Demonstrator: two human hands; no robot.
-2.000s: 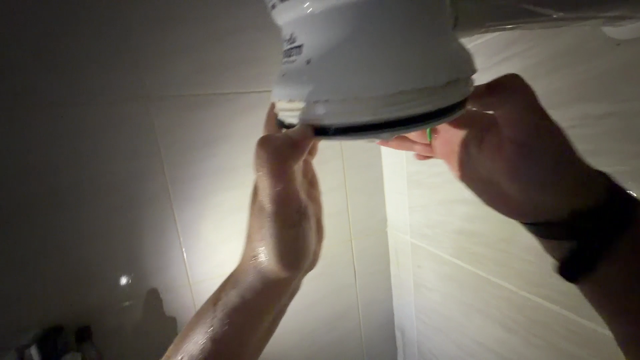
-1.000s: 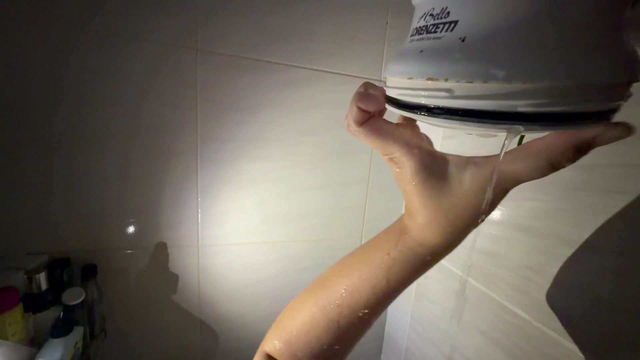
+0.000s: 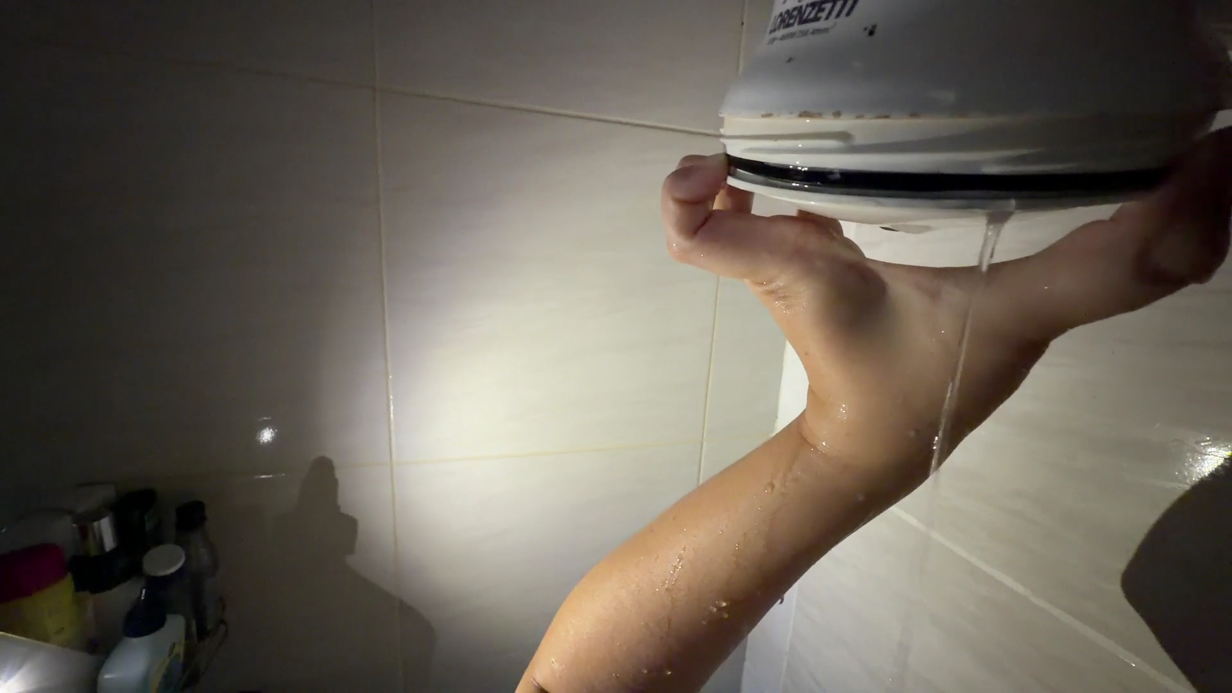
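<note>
A white Lorenzetti electric shower head [image 3: 943, 87] fills the upper right, with a black ring around its lower rim and brownish marks along a seam above it. From below, my left hand [image 3: 876, 298] grips this rim, its bent fingers at the left edge and another digit stretched to the right side in shadow. A thin stream of water [image 3: 962, 356] runs from the underside, passing in front of my palm and wrist. The hand and forearm are wet. My right hand cannot be seen.
Several bottles, one a pump-type bottle [image 3: 144, 645], crowd a rack at the lower left, beside a yellow container with a magenta lid [image 3: 38, 587]. Light-coloured wall tiles [image 3: 549, 385] stand behind, meeting at a corner. Dark shadows fall on both walls.
My right hand, at the rim's right side two seconds ago, has left the view. Water now runs from the shower head, as it did one second ago. The view has shifted left.
</note>
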